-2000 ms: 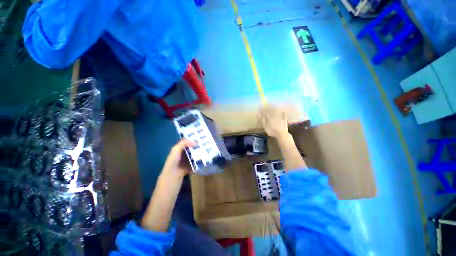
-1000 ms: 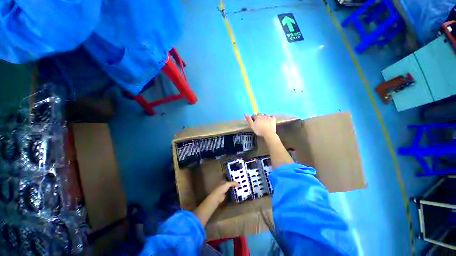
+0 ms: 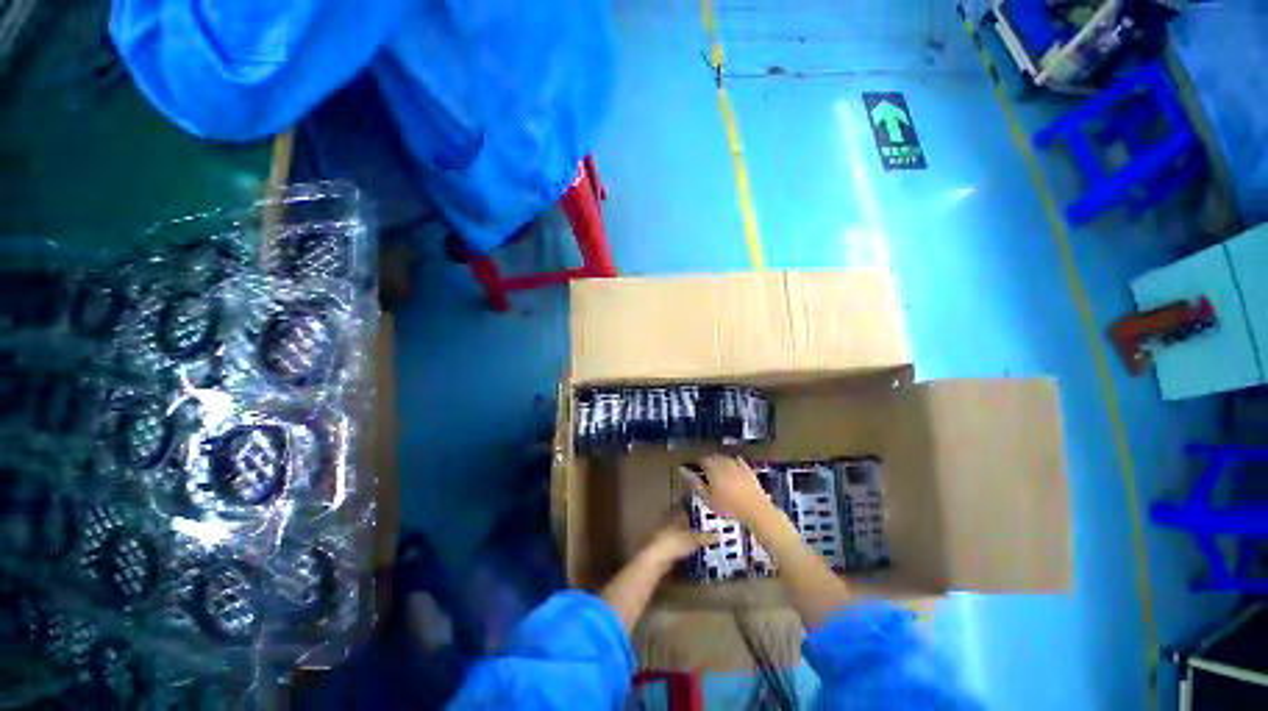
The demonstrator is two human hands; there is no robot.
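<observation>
An open cardboard carton (image 3: 626, 514) stands in front of me. Several silver-grey front panels (image 3: 811, 503) lie in its near right part, in side-by-side stacks. A row of panels on edge (image 3: 668, 417) stands along its far wall. My left hand (image 3: 677, 539) is at the left side of the leftmost panel stack, fingers touching it. My right hand (image 3: 733, 489) reaches over the top end of the same stack, fingers bent onto it. Both hands hold this stack between them inside the carton; part of it is hidden by my right hand and forearm.
The carton's flaps (image 3: 994, 486) are folded outward at the back and right. Clear blister trays (image 3: 264, 458) are piled at left. A person in a blue coat (image 3: 487, 111) is at upper left, with a red stool (image 3: 587, 222). Blue stools (image 3: 1129, 139) stand at right.
The panels my left hand held two seconds ago are no longer raised. My right hand has left the carton's far flap, now folded back, and moved onto the stack beside my left hand.
</observation>
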